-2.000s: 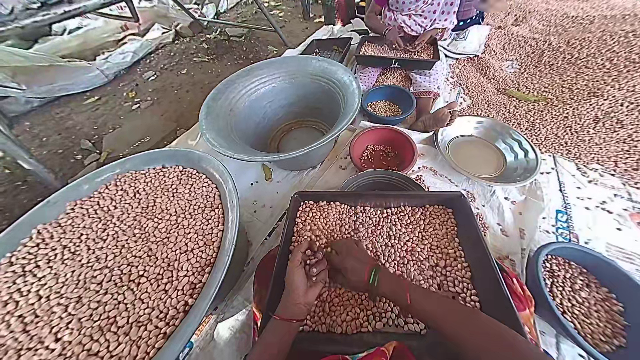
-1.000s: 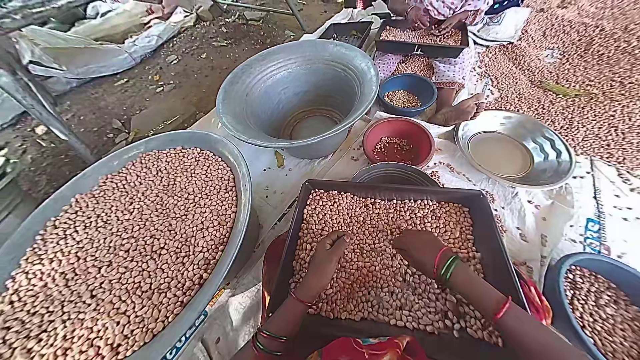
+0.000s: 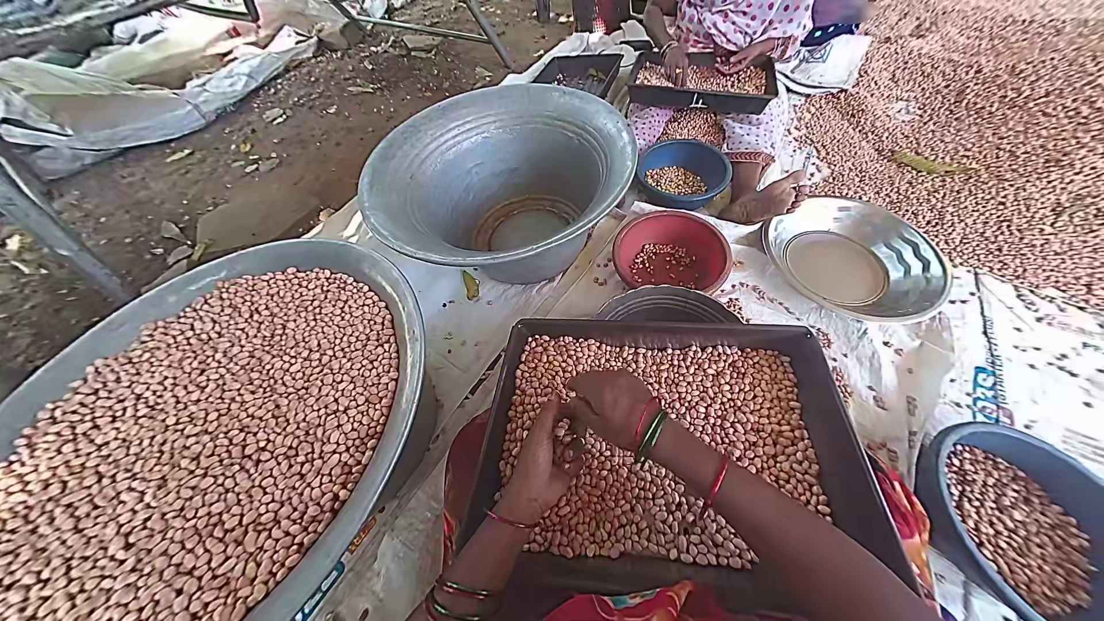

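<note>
A dark rectangular tray full of brownish-pink nuts or seeds rests on my lap. Over its left half, my left hand is palm up with curled fingers, small pieces possibly at the fingertips. My right hand is bent over the nuts, its fingertips meeting those of my left hand; what they pinch is too small to tell. Red and green bangles circle both wrists.
A metal tub heaped with nuts stands left. Beyond my tray are an empty metal basin, a red bowl, a steel pan and a blue bowl. A bluish-grey tub is right. Another person handles a tray.
My hands were apart over the tray one second ago and have come together at its left side. The other person's hands have shifted over their tray.
</note>
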